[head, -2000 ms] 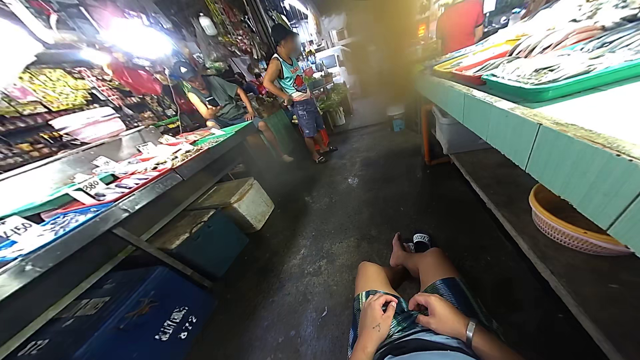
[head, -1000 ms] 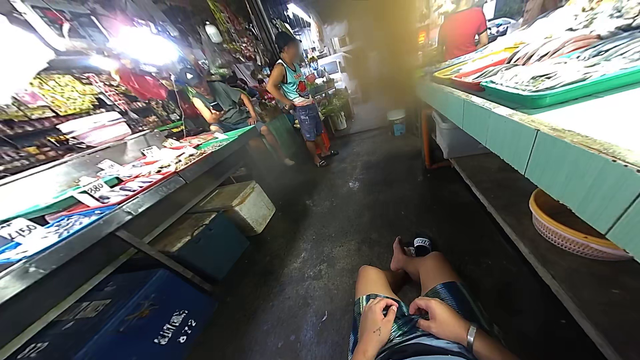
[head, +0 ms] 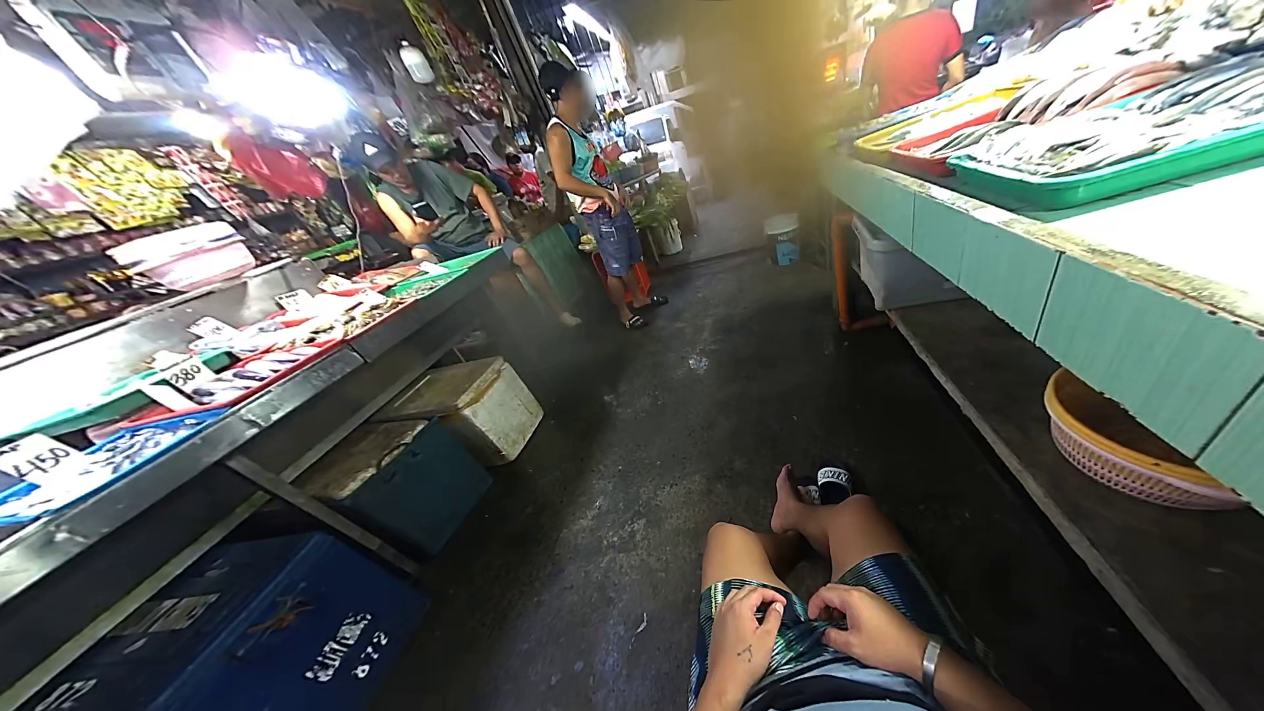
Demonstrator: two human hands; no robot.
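My left hand (head: 748,632) rests on the lap with curled fingers against the left thigh of the patterned shorts (head: 802,647). Close beside it lies my right hand (head: 867,624), its fingertips bent against the cloth; a silver band is on that wrist. Whether either hand pinches the fabric cannot be told. My legs are bent, one bare foot (head: 787,502) showing beside a black slide sandal (head: 834,482) with white lettering.
Fish fill green (head: 1106,188), red and yellow trays on the tiled counter (head: 1126,306) at right, above a plastic basket (head: 1136,449). A metal fish stall (head: 296,395) stands left over coolers (head: 499,415) and a blue box (head: 326,612). One person (head: 597,188) stands ahead; another (head: 444,212) sits.
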